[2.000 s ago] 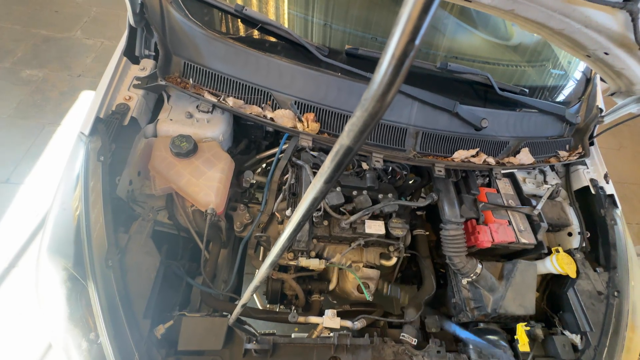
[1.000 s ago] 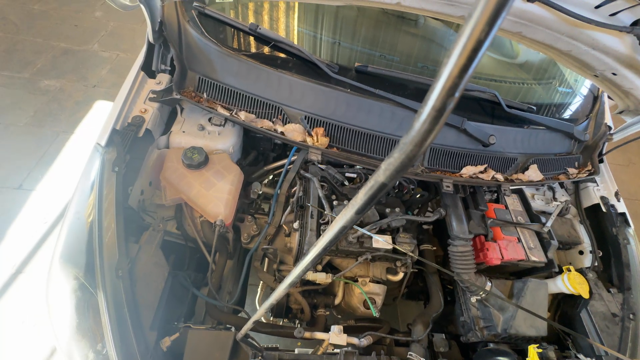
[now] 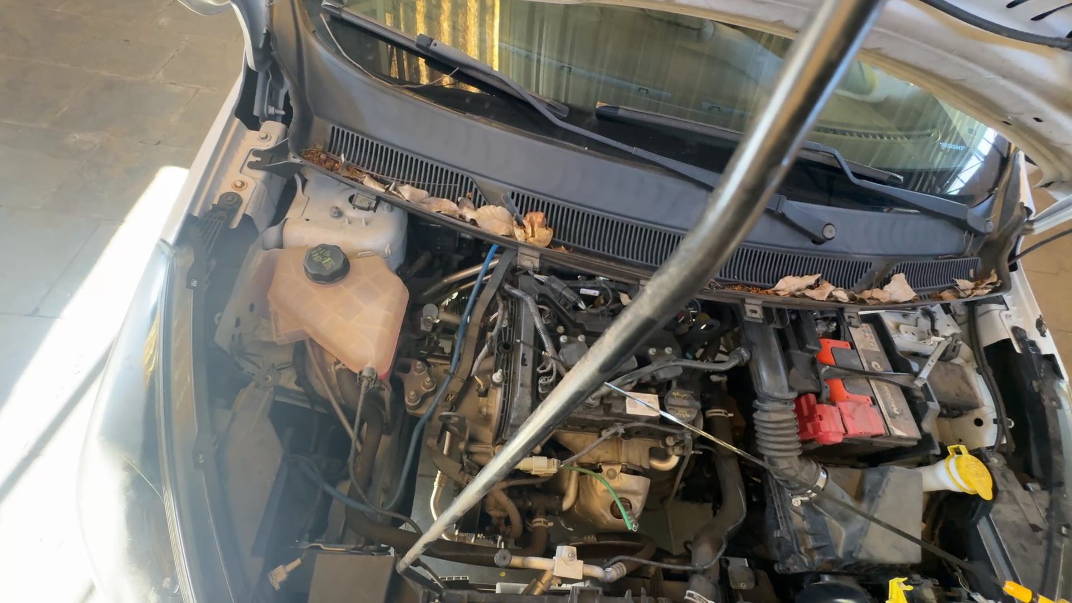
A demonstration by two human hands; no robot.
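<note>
Neither of my hands is in view. Over the right half of the engine bay runs a thin, dark, flexible rod that looks like an oil dipstick. Its bright tip lies over the engine near a small white label, and its orange end reaches the lower right edge of the picture; whatever holds it there is out of sight. A metal hood prop rod crosses the view diagonally, from the bottom left of the engine up to the top right. On the left sits the coolant reservoir with its black cap on.
A battery with red terminal covers stands at the right, beside a ribbed air intake hose. Below it is a yellow filler cap. Dry leaves lie along the cowl under the wipers. The raised hood overhangs the upper right.
The thin rod, not visible two seconds ago, now stretches over the engine's right side, as it did one second ago. A blue blur at the lower edge is gone. The view has shifted somewhat.
</note>
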